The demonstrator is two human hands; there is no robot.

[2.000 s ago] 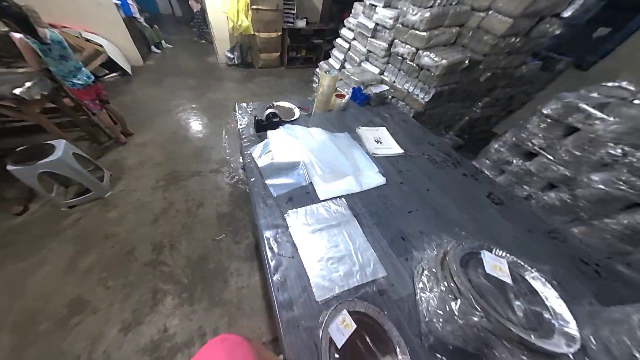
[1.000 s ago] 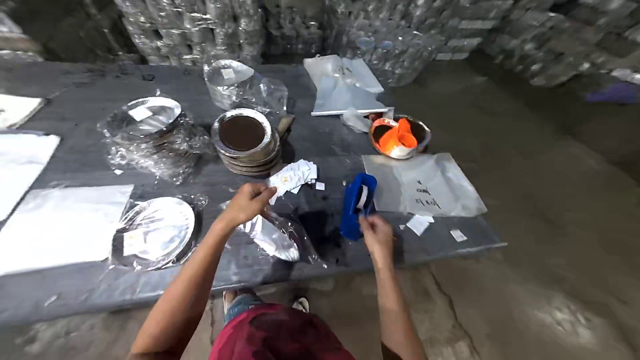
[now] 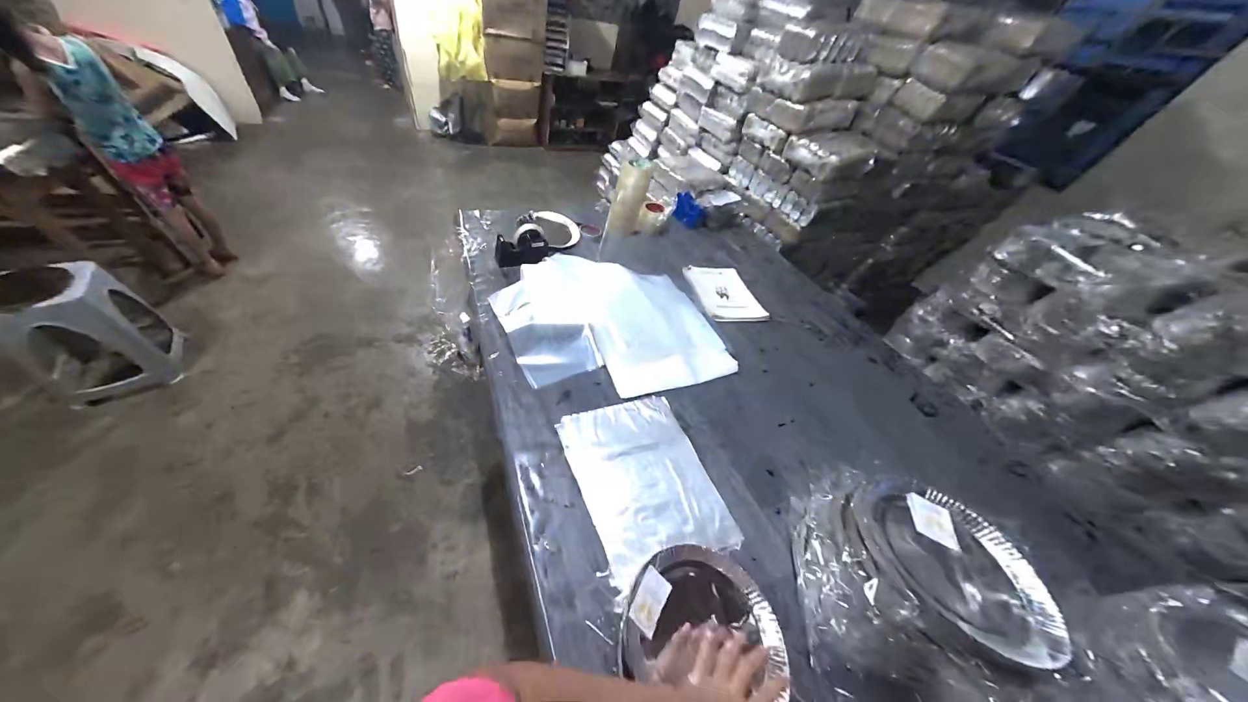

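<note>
My left hand (image 3: 712, 663) reaches in at the bottom, fingers spread flat over a round, foil-rimmed plate (image 3: 770, 609) with a dark middle and a small white label (image 3: 649, 602). The plate lies by the near end of a stack of clear plastic bags (image 3: 643, 478). To its right, another round plate (image 3: 1024, 595) in clear wrap bears a white label (image 3: 933, 521). Farther up the table are whitish plastic sheets (image 3: 653, 327) and a small stack of printed papers (image 3: 726, 293). My right hand is out of view.
A tape dispenser (image 3: 522, 246), a tape roll (image 3: 560, 230) and an upright film roll (image 3: 629, 198) stand at the dark table's (image 3: 829, 390) far end. Wrapped packs (image 3: 804, 107) are piled behind. At left are a grey plastic stool (image 3: 93, 327) and a person (image 3: 112, 107).
The view has swung left since one second ago, when both hands were in sight, the left holding small white cards and the right at a blue object. My left hand now lies over the labelled plate.
</note>
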